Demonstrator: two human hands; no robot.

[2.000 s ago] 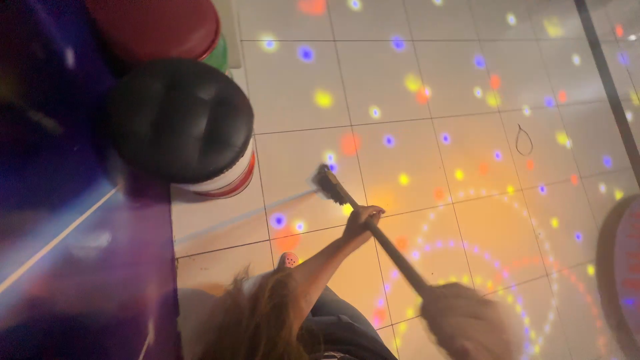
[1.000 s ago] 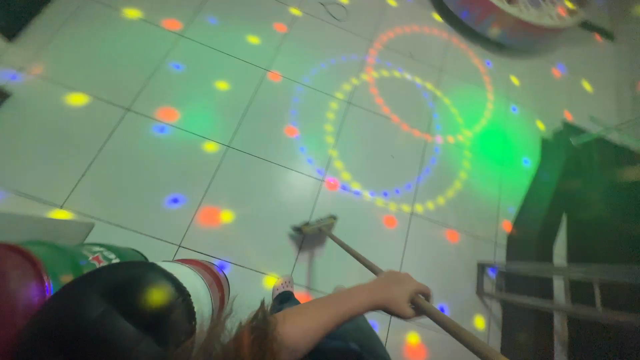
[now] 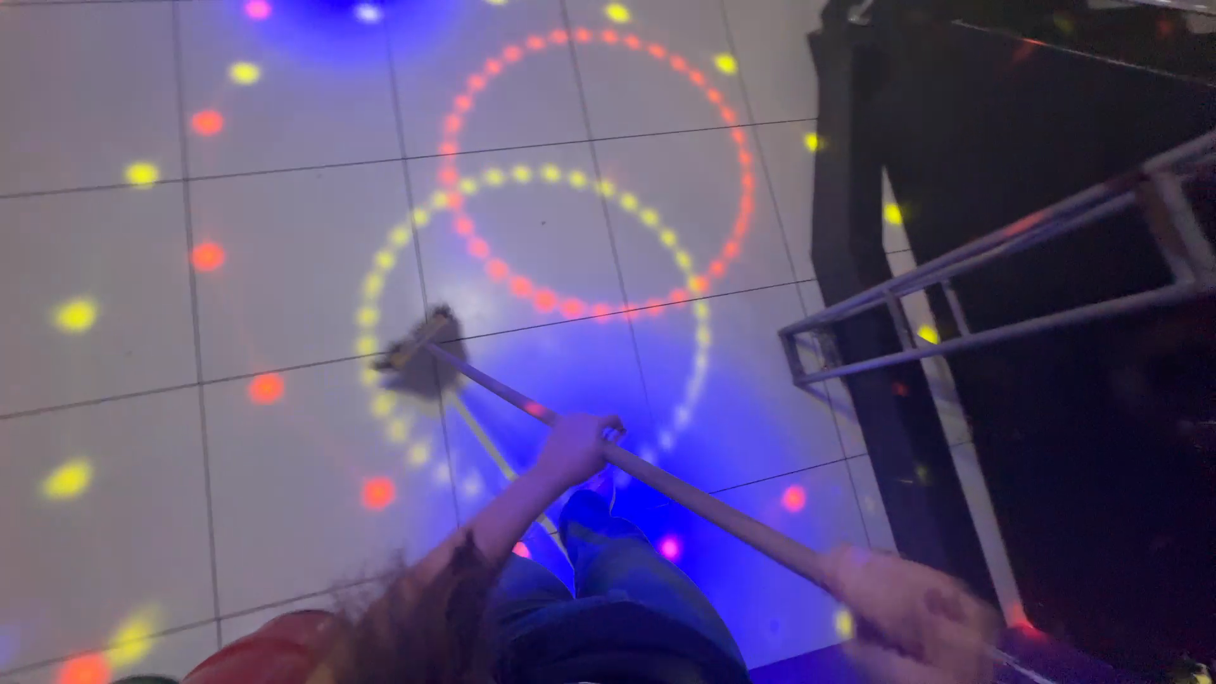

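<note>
A broom with a long wooden handle (image 3: 712, 503) slants across the lower middle of the head view. Its bristled head (image 3: 418, 351) is at the upper left end of the handle, over the tiled floor (image 3: 294, 275). My left hand (image 3: 579, 446) is wrapped around the handle's middle part, with the forearm coming up from the lower left. Farther back along the handle, at the lower right, my right hand (image 3: 912, 613) grips it near the top end; this hand is blurred. Loose hair hides part of my left arm.
A metal truss frame (image 3: 883, 332) juts in from the right in front of black cloth or panelling (image 3: 1073, 427). A red round object (image 3: 275, 651) shows at the bottom left. My legs in jeans (image 3: 608, 560) are below the handle. Coloured light spots and rings fall on the tiles.
The view has turned a lot toward the truss frame; the black-topped stool seen earlier is out of sight. Both hands are visible on the handle now, while one second ago only my left showed.
</note>
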